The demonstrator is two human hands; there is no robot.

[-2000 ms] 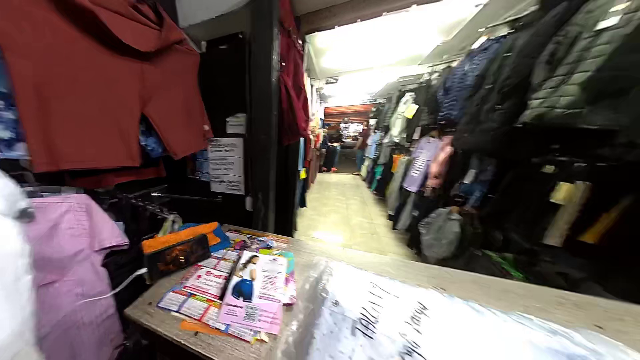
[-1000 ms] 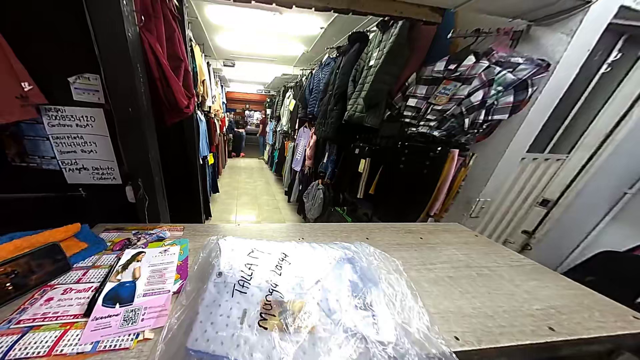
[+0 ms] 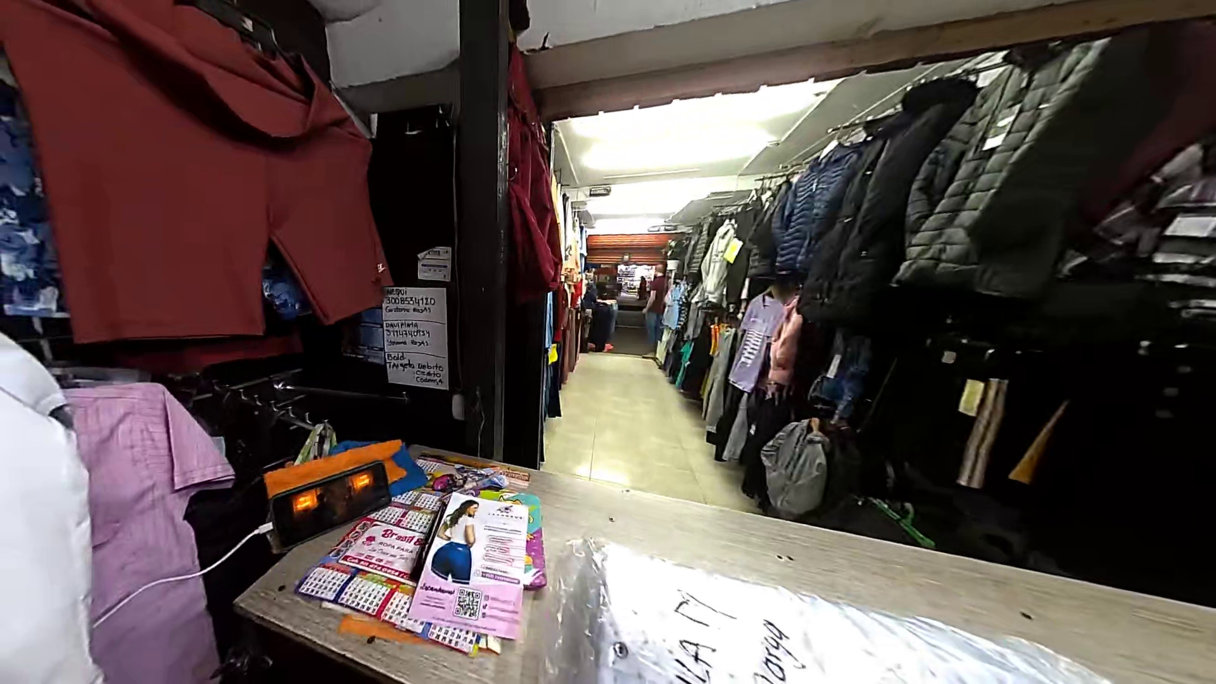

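Note:
Neither of my hands is in view. On the wooden counter [image 3: 722, 537] a clear plastic bag [image 3: 807, 627] with folded, light patterned cloth inside lies at the lower edge; handwriting shows on it and its near part is cut off. Left of the bag, a pink and white flyer [image 3: 475, 570] lies over printed calendar sheets [image 3: 366, 589]. A phone [image 3: 328, 503] with a lit screen leans on its long side against orange cloth [image 3: 347, 463], a white cable plugged into its left end.
Rust-red shorts [image 3: 180, 190] and a pink shirt [image 3: 142, 513] hang at the left, near a dark post [image 3: 484, 228]. Beyond the counter an aisle [image 3: 627, 427] runs between clothes racks, with people far off. Quilted jackets [image 3: 978, 180] hang at the right.
The view swung right, then back left. The bag and the papers show no plain move of their own on the counter.

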